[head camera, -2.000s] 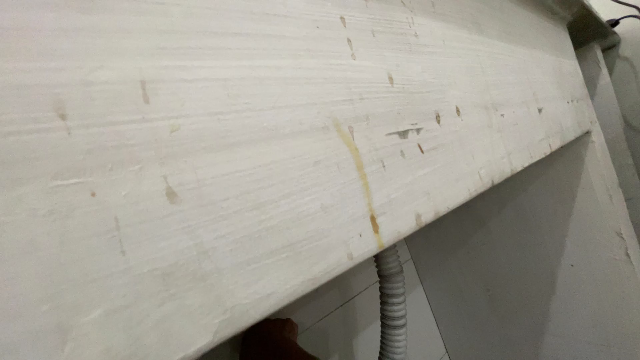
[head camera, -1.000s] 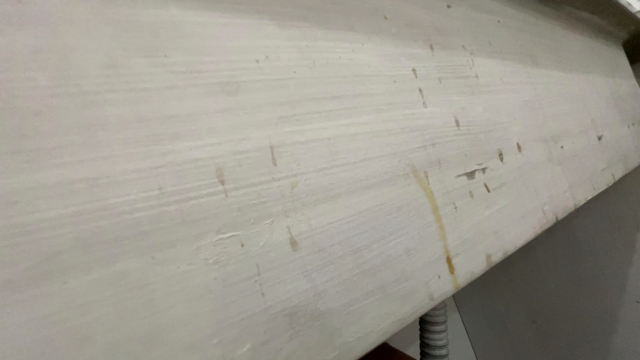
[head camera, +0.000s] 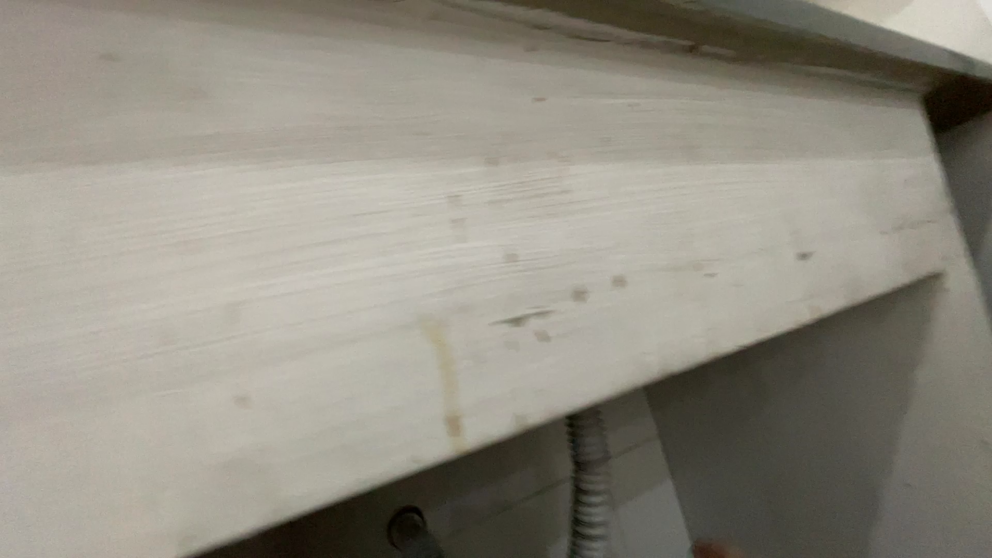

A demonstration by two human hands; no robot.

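A broad white-painted panel (head camera: 310, 232) fills most of the view, with brown spots and a yellowish drip streak (head camera: 446, 380) near its lower edge. Below that edge, a grey corrugated drain hose (head camera: 590, 488) runs down. At the bottom edge, right of the hose, shows a blurred reddish sliver (head camera: 714, 549), which looks like a fingertip, probably of my right hand. The rest of that hand is out of frame, and what it holds or touches cannot be told. My left hand does not show.
A dark round pipe end or fitting (head camera: 408, 527) lies under the panel, left of the hose. A grey side wall (head camera: 783, 418) stands right of the hose. Along the top right runs the edge of a slab or countertop (head camera: 837, 39), overhanging the panel.
The view has shifted; the slab edge along the top now shows. A hand seen low and left of the hose two seconds ago is no longer there.
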